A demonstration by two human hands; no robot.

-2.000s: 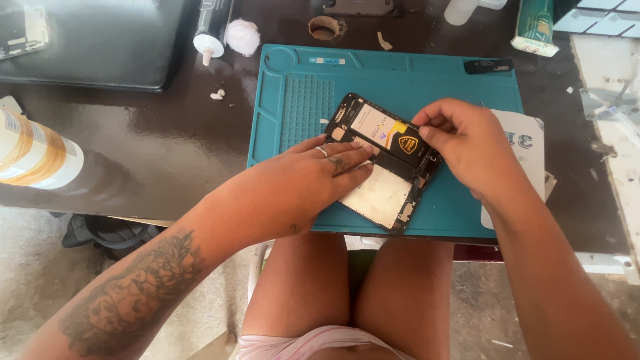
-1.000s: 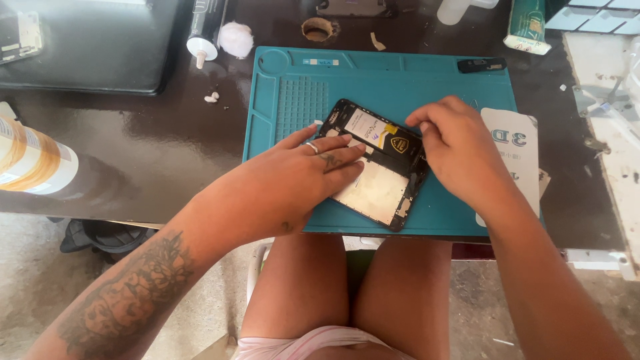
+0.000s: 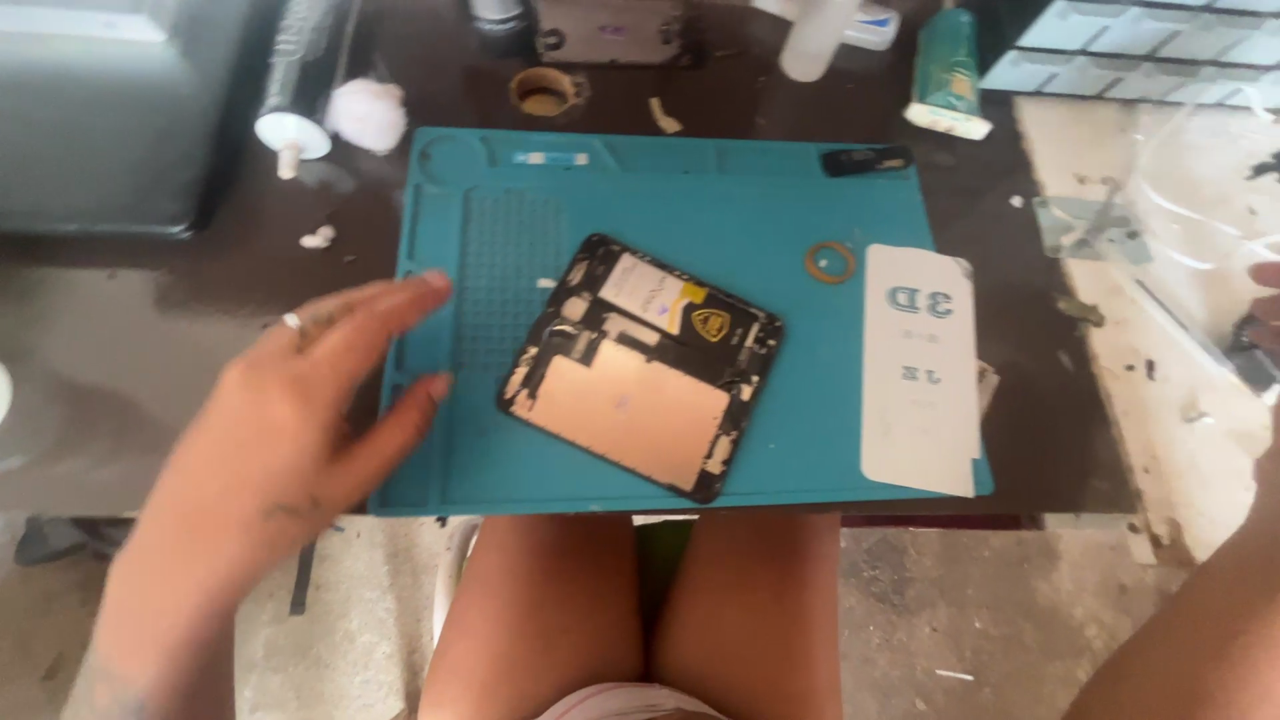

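Observation:
An opened smartphone [image 3: 640,370] lies tilted on a teal silicone work mat [image 3: 820,430], its battery [image 3: 650,290] and a bare metal plate showing. My left hand [image 3: 310,390] hovers at the mat's left edge, fingers apart, holding nothing and clear of the phone. My right hand [image 3: 1268,310] is cut off at the right border of the view, near a dark object; whether it holds that object cannot be told. A small roll of amber tape [image 3: 830,262] lies on the mat, right of the phone. Beside it rests a white printed card [image 3: 918,370].
A black tool [image 3: 866,161] lies at the mat's top right. Behind stand a black-and-white tube [image 3: 295,90], a cotton ball [image 3: 368,115], a tape roll [image 3: 547,92], a white bottle [image 3: 818,40] and a green tube [image 3: 948,75]. Parts drawers [image 3: 1150,45] fill the top right corner.
Both hands have let go of the phone: my left hand has drawn back to the left, my right hand far to the right. The small amber tape roll now shows on the mat.

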